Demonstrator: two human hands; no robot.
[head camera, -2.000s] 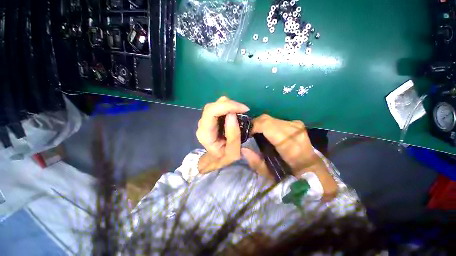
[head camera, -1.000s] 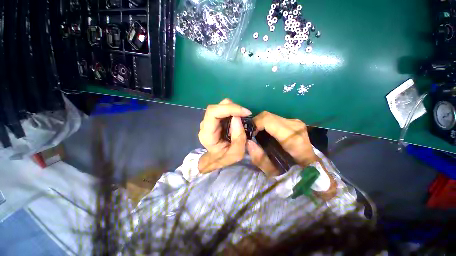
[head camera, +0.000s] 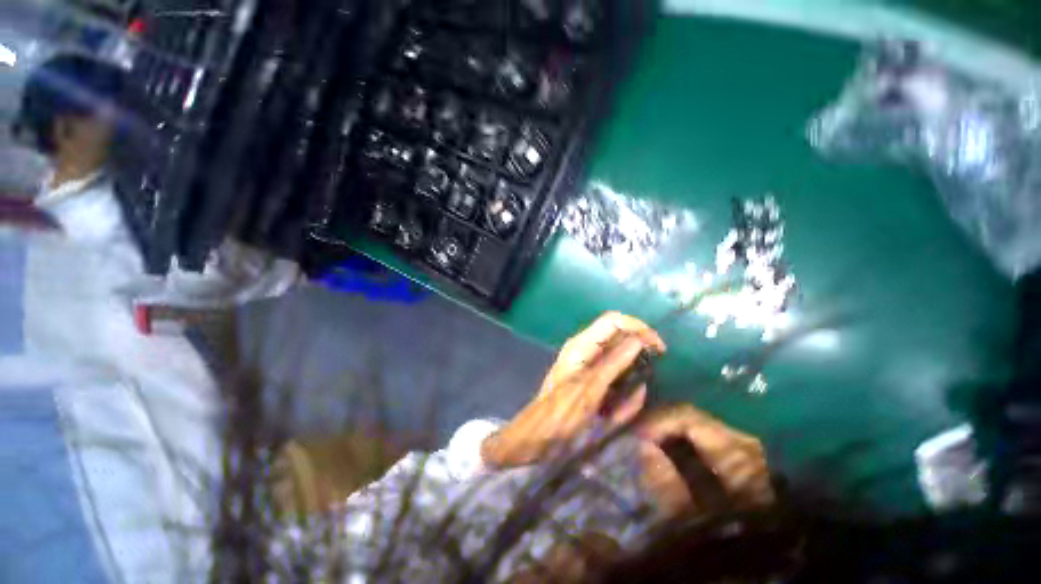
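Observation:
The frame is blurred. My left hand (head camera: 582, 382) is at the bench's front edge, its fingers closed around a small dark watch case (head camera: 635, 374), which shows only partly between thumb and fingers. My right hand (head camera: 731, 456) is just to the right and nearer me, fingers curled around the dark barrel of a dispensing syringe (head camera: 699, 473). Its tip is not clear, so I cannot tell whether it touches the case. Hair strands cover part of both hands.
A black blister tray (head camera: 485, 257) of cases lies left, by stacked trays (head camera: 263, 126). A parts bag (head camera: 622, 234), ring pile (head camera: 753, 274), tiny parts (head camera: 744, 378), whitish pad (head camera: 950, 465) and large plastic bag (head camera: 947, 137) lie on the green bench. Another person (head camera: 103, 297) is far left.
The view has swung left and tilted, bringing in the other person and the large plastic bag. The case is now mostly hidden in my left hand, and my right hand is farther from it.

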